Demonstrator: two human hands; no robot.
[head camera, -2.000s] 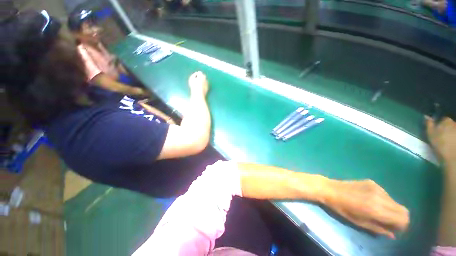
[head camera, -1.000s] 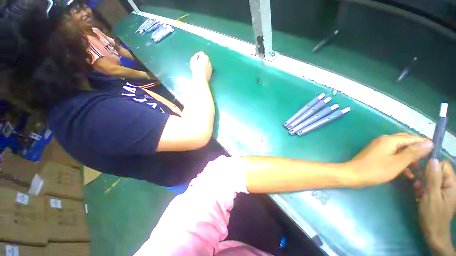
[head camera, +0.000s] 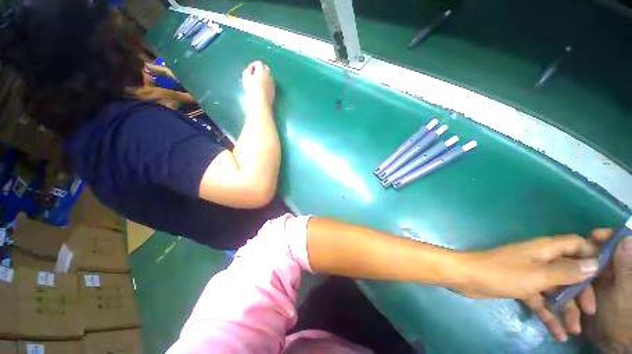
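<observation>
A slim grey-blue pen (head camera: 604, 260) with a white end is between my two hands at the right edge of the picture, tilted with the white end up and right. My left hand (head camera: 530, 273) grips it, the thumb on its side and the fingers around its lower part. My right hand (head camera: 613, 304) holds it from the right and is cut off by the picture edge. Several like pens (head camera: 424, 155) lie side by side on the green bench, white ends towards the rail.
A worn white rail (head camera: 485, 114) with an upright post (head camera: 341, 31) borders the dark belt. Two pens (head camera: 429, 29) lie on the belt. A neighbour in navy (head camera: 149, 162) rests a forearm on the bench at left. Farther pens (head camera: 199, 33) and brown cartons (head camera: 48, 297) also show.
The pen was upright in my right hand, with my left hand beside it; now it is tilted and lower, with both hands on it. The view has shifted slightly.
</observation>
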